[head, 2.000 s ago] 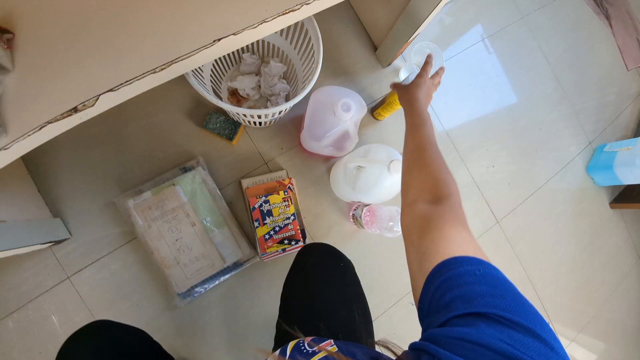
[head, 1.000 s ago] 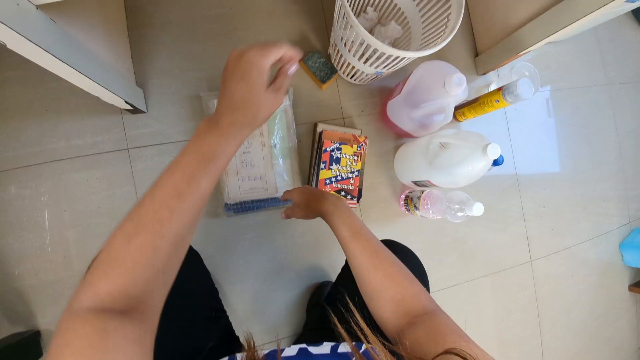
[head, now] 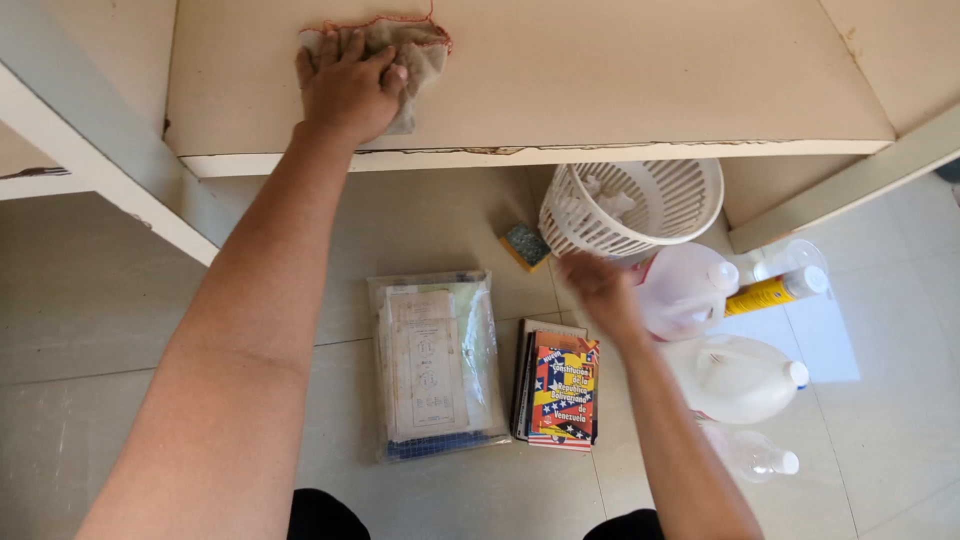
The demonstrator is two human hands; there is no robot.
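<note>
A grey-beige cloth with red stitched edging [head: 420, 64] lies bunched on the cream shelf board [head: 600, 82]. My left hand [head: 352, 90] presses down on it with the fingers a little spread and bent into the fabric. Lower down, my right hand [head: 596, 285] is blurred over the floor, just below the white slatted basket [head: 626, 240] and right of a green and yellow sponge [head: 527, 246]. Nothing can be made out in that hand, and its fingers are unclear. Crumpled paper [head: 611, 199] lies inside the basket.
On the tiled floor are a plastic sleeve of papers [head: 427, 367], a stack of booklets [head: 562, 390], a pinkish jug [head: 679, 289], a white jug [head: 739, 379], a small clear bottle [head: 754, 456] and a yellow canister [head: 769, 292]. The shelf's front edge [head: 495, 156] is chipped.
One second ago both hands were over the floor near the sleeve and booklets; now my left hand is on the shelf with the cloth, and my right has moved toward the basket. The shelf has come into view.
</note>
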